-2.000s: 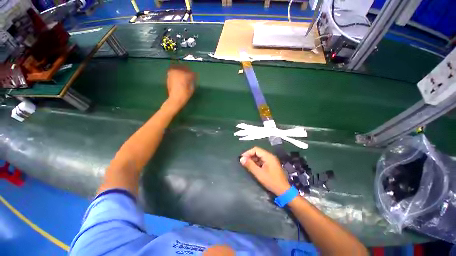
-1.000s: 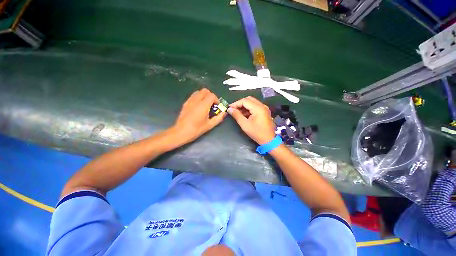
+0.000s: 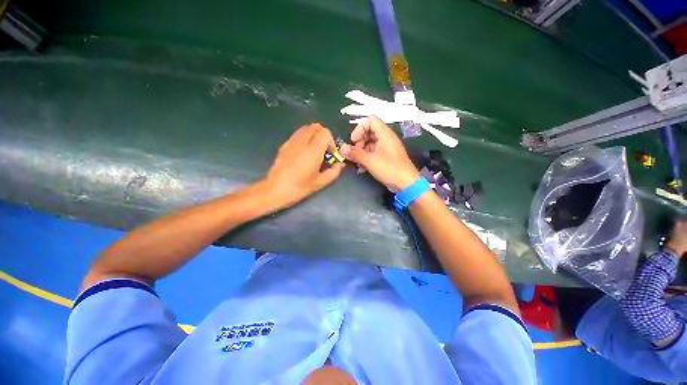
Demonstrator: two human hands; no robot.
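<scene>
A small circuit board assembly (image 3: 336, 156) with yellow and dark parts is held between my two hands above the dark-green belt (image 3: 188, 143). My left hand (image 3: 303, 167) grips it from the left with the fingertips. My right hand (image 3: 379, 153) has thumb and fingertips at its right side; whether a small pad is pinched there is too small to tell. A loose pile of black pads (image 3: 452, 186) lies just right of my right hand. My fingers hide part of the assembly.
White strips (image 3: 399, 113) fan out beyond my right hand, at the end of a blue-purple strip (image 3: 386, 30). A clear plastic bag (image 3: 587, 214) with dark contents lies at right. A metal post (image 3: 595, 120) stands behind it. Another person's checked sleeve (image 3: 652, 297) shows at lower right.
My left hand has come back from the far side of the belt and met my right hand at the assembly. Since one second ago the assembly has tilted and my right fingers have shifted slightly.
</scene>
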